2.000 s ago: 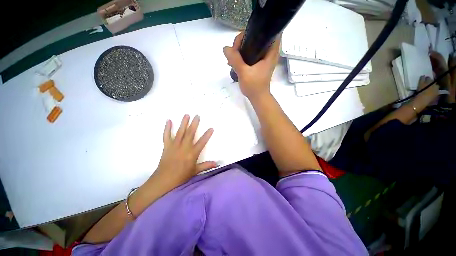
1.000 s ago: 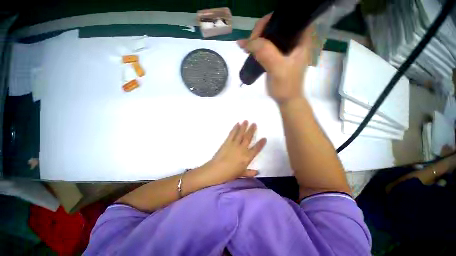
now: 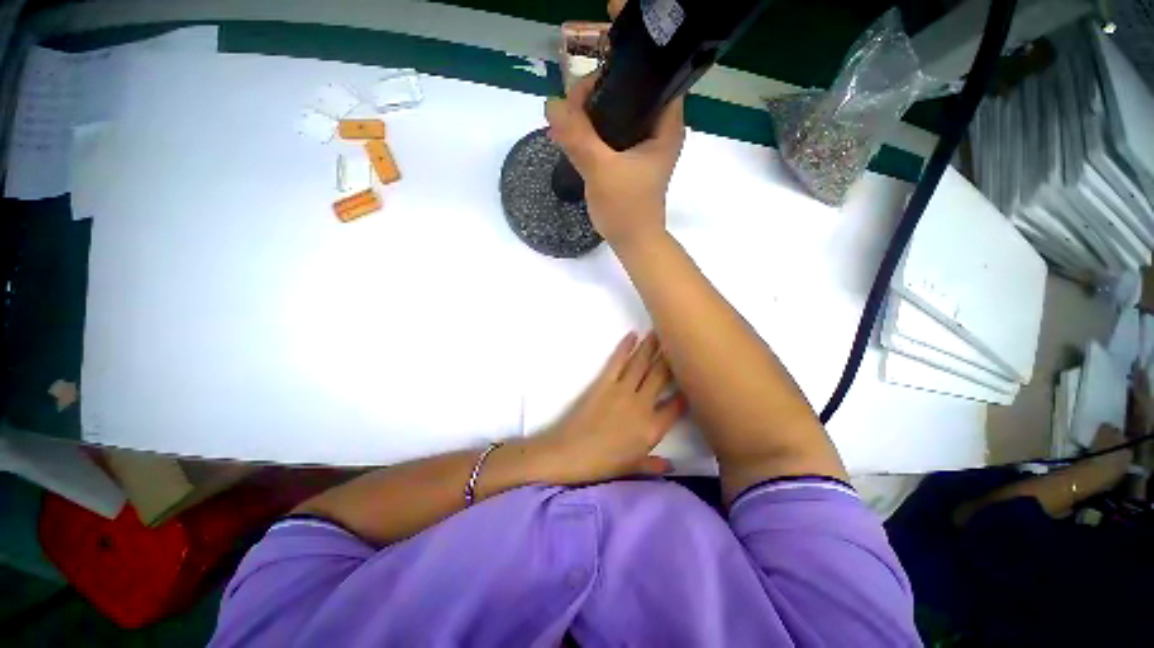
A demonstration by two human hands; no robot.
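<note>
My right hand (image 3: 623,165) is closed around the black electric screwdriver (image 3: 652,63), which has a silver-white label. The tool's dark nose is over the right part of the round screw dish (image 3: 538,203), full of grey screws; its tip is hard to make out against them. My left hand (image 3: 620,411) lies flat with fingers spread near the bench's front edge, partly under my right forearm. A white panel seems to lie under it, but its outline blends into the white bench top (image 3: 316,342).
Orange pieces (image 3: 382,161) and small clear bits lie at the back left. A pinkish box (image 3: 582,51) and a bag of screws (image 3: 829,133) are at the back edge. White panels (image 3: 968,279) are stacked right, behind the black cord (image 3: 914,209). A person's arm (image 3: 1057,487) shows far right.
The screwdriver has moved from over the bench beside the dish to over the dish. My left hand stays low on the bench. The view has shifted, and the screw bag shows more fully.
</note>
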